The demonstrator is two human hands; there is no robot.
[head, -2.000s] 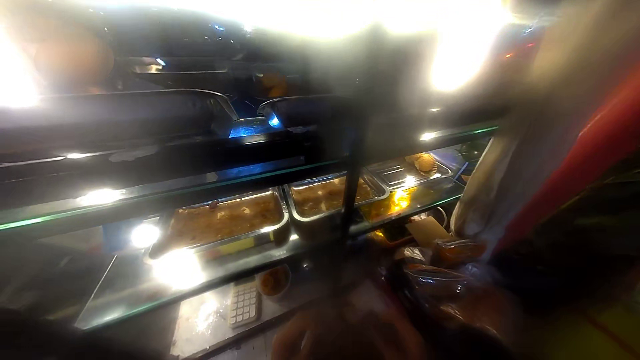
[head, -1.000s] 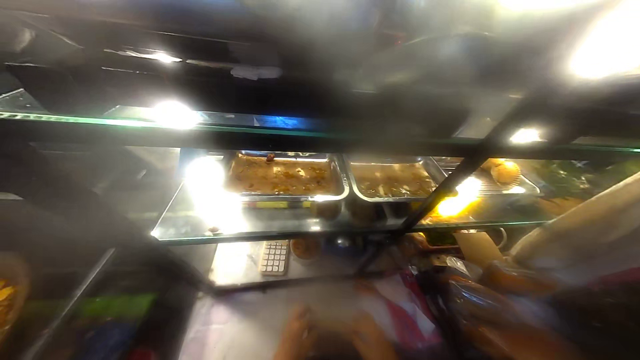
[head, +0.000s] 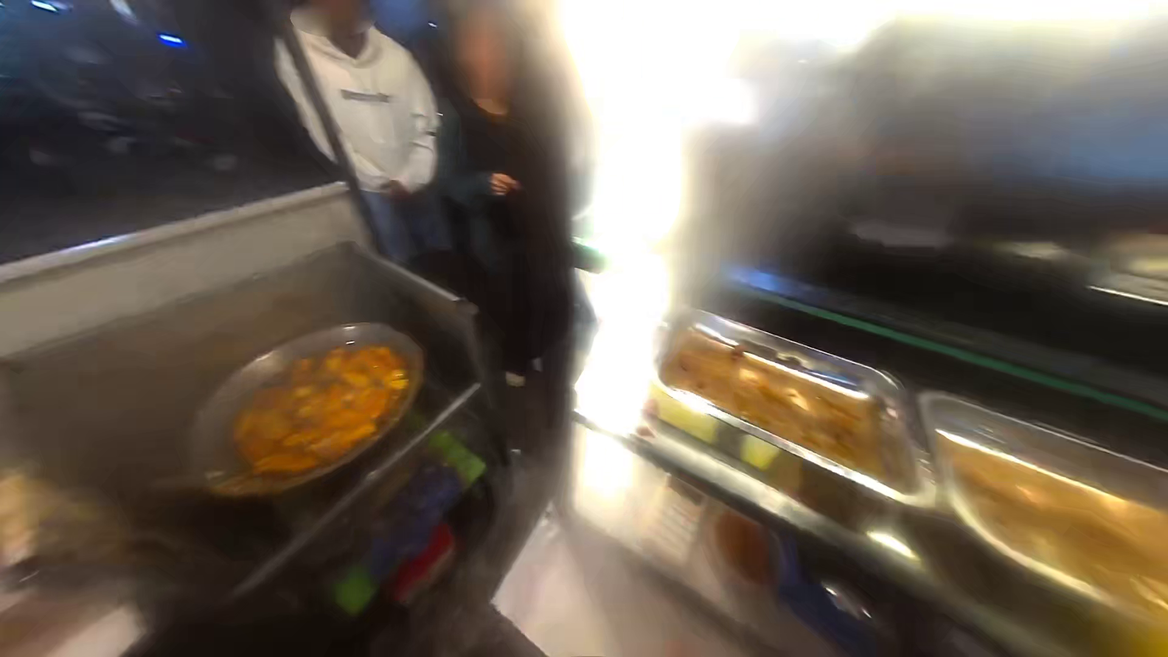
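Neither my left hand nor my right hand can be made out; a blurred pinkish patch at the bottom edge is too unclear to name. On the left, a wide round pan (head: 214,429) holds orange-yellow food pieces (head: 324,411). At the right, a metal tray (head: 899,438) of brownish food stands on a shelf behind glass, with a second metal tray (head: 958,511) of similar food beside it. Below the shelf, a pale keypad device (head: 673,520) lies on the white counter (head: 584,584), next to a blurred round brown container (head: 744,547).
Two people stand beyond the stall, one in a white hooded sweatshirt (head: 374,109), the other in dark clothes (head: 511,228). A metal wall (head: 182,283) backs the pan. Green, blue and red items (head: 424,557) sit low beside it. Strong glare covers the display's left end.
The view has swung far to the left, bringing the round pan fully in and the two people into sight. Two blurred hands showed low in the middle one second ago and are no longer seen.
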